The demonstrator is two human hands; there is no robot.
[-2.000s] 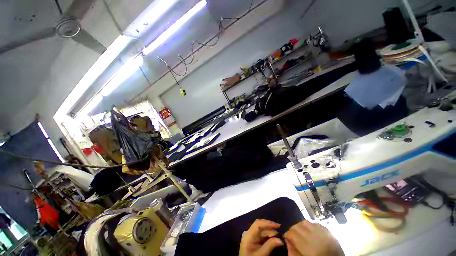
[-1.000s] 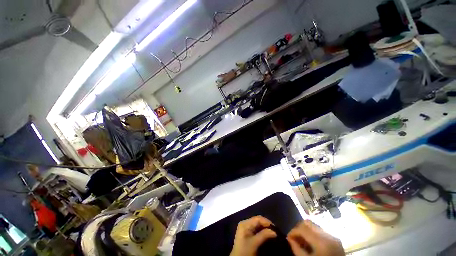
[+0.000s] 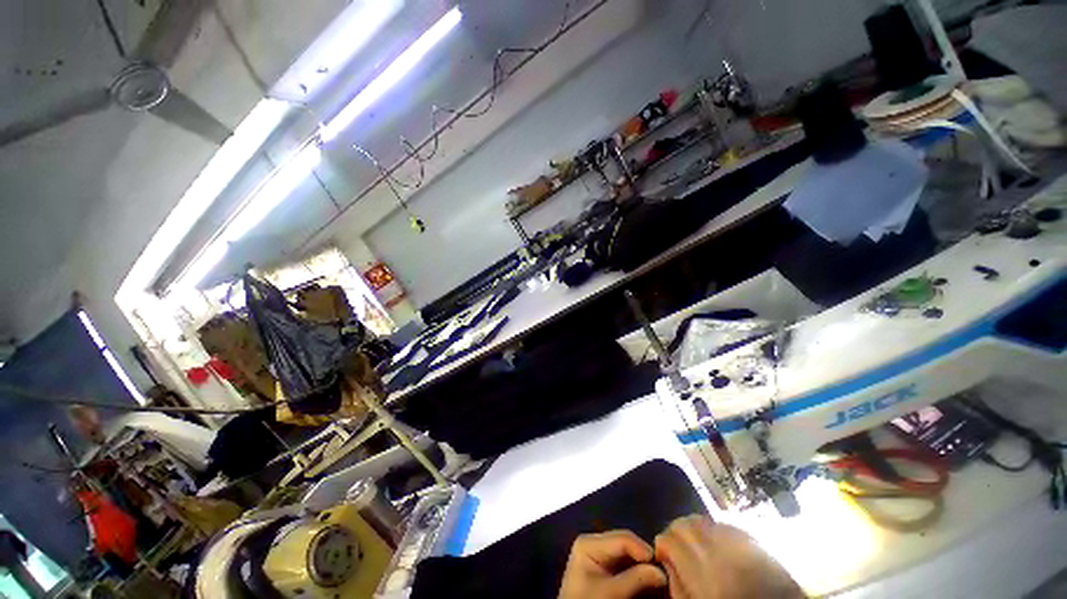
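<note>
A black fabric piece [image 3: 527,538] lies on the white table, left of the needle area [image 3: 749,486] of the white sewing machine [image 3: 842,363]. My left hand [image 3: 611,564] and my right hand [image 3: 720,562] are bare and close together at the bottom edge. Their fingertips pinch the black fabric between them. The lower parts of both hands are cut off by the picture's edge. The fabric is not under the presser foot as far as I can see; its lower part is out of the picture.
Scissors [image 3: 895,480] with yellow and red-orange handles lie under the machine arm, beside a small dark device [image 3: 942,433]. A blue-edged parts tray [image 3: 433,523] and a yellowish machine [image 3: 328,552] stand at left. A long table [image 3: 562,301] with dark pieces stands behind.
My hands were slightly apart one second ago and now meet at the fingertips. The fabric's upper edge has shifted a little. The camera view has moved slightly.
</note>
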